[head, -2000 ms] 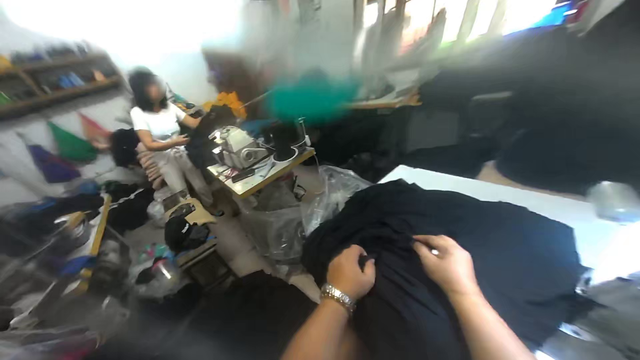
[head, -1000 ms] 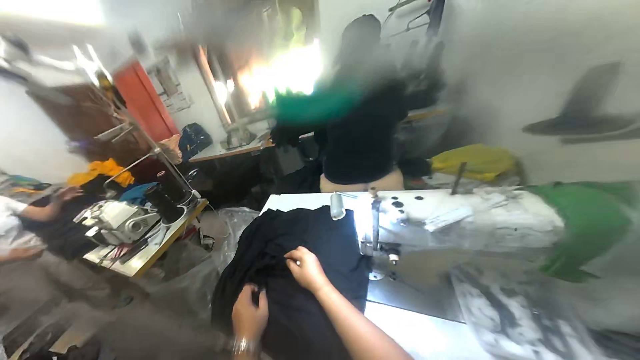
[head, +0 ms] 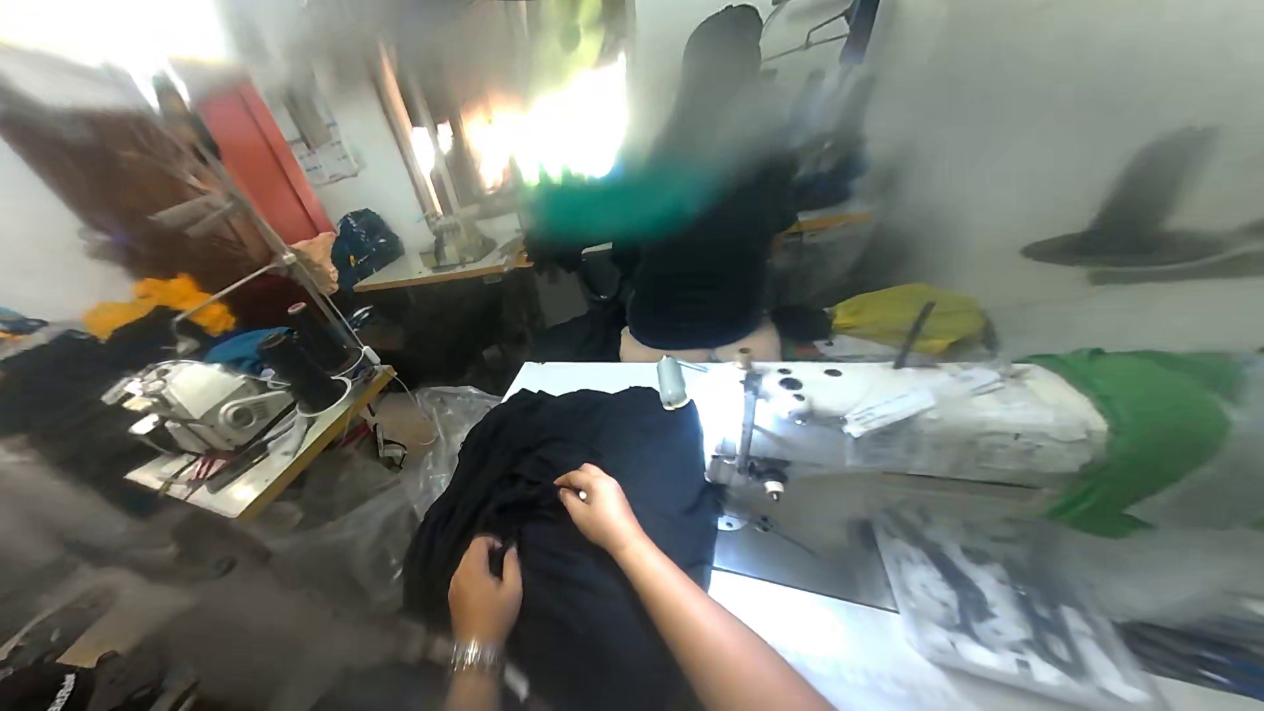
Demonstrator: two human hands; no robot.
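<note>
A large piece of black fabric (head: 632,444) lies bunched over the left end of a white sewing table (head: 790,622). My left hand (head: 486,588), with a metal band at the wrist, grips a fold of it near the lower left. My right hand (head: 597,506) pinches the cloth between thumb and fingers, with something small and pale at the fingertips that I cannot identify. Right of the fabric stands a white industrial sewing machine (head: 938,415), its needle area (head: 755,474) lit up. A spool of pale thread (head: 672,382) is beside the machine's head, at the fabric's far edge.
Another sewing machine (head: 212,405) with dark thread cones (head: 301,370) stands on a table at the left. A person in dark clothes (head: 701,237) is beyond my table. Green cloth (head: 1145,425) drapes the machine's right end. Clear plastic (head: 444,434) hangs beside my table.
The view has swung far to the right since the oldest frame, bringing the sewing machine into sight. Both hands stay on the black fabric throughout.
</note>
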